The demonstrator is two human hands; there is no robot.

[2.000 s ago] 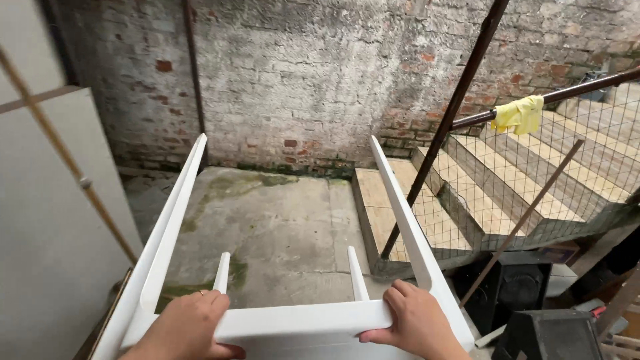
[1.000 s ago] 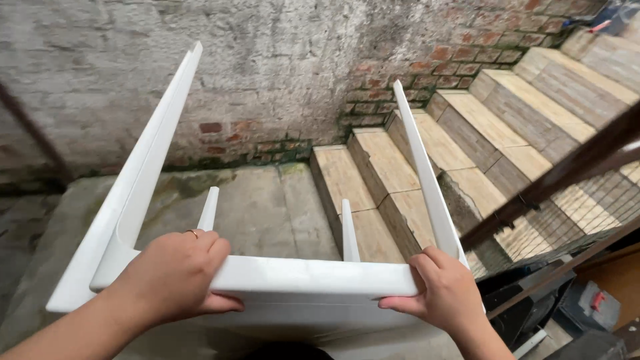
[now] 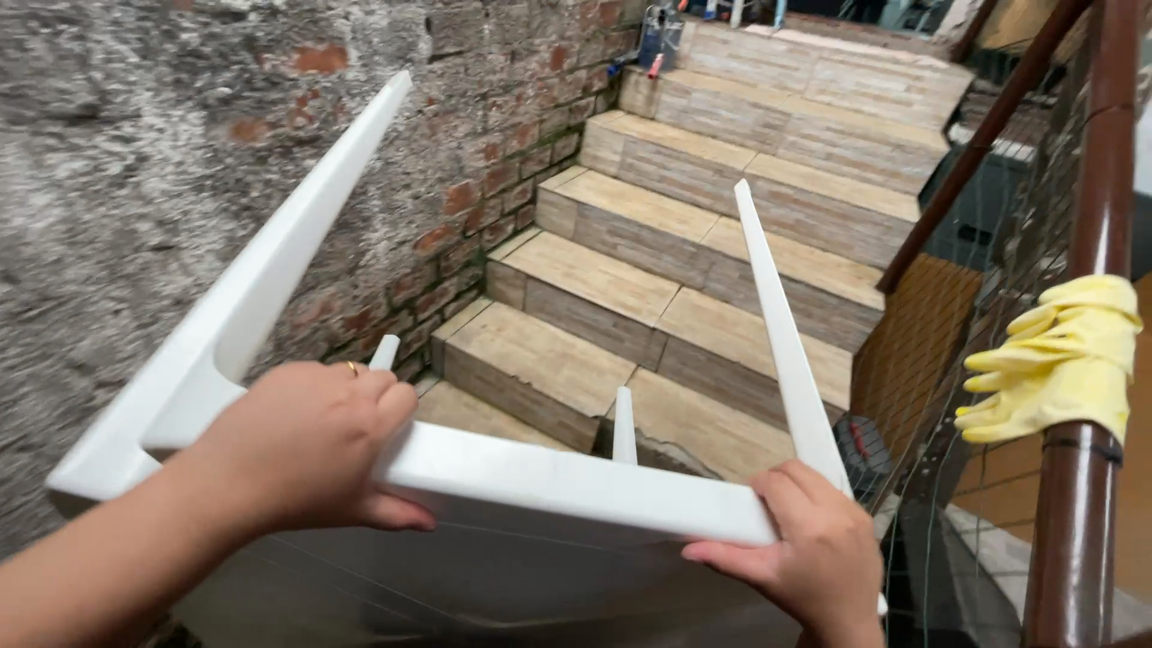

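A white plastic table, tipped so that its legs point up and away, fills the lower middle. My left hand grips the near edge of it toward the left, fingers over the top and thumb below; a ring shows on one finger. Near the right corner of the same edge, my right hand holds on in a like way. Two long legs rise beyond the hands at left and right, and two shorter-looking leg ends show between them. Part of the underside of the edge is in shadow.
Tiled stairs climb ahead, beside a rough brick wall on the left. A brown metal railing with wire mesh runs along the right, and yellow rubber gloves hang on it. A dark bucket stands high on the stairs.
The view has swung right, from the concrete floor toward the stairs. The white table has turned along with it, both hands still gripping its edge.
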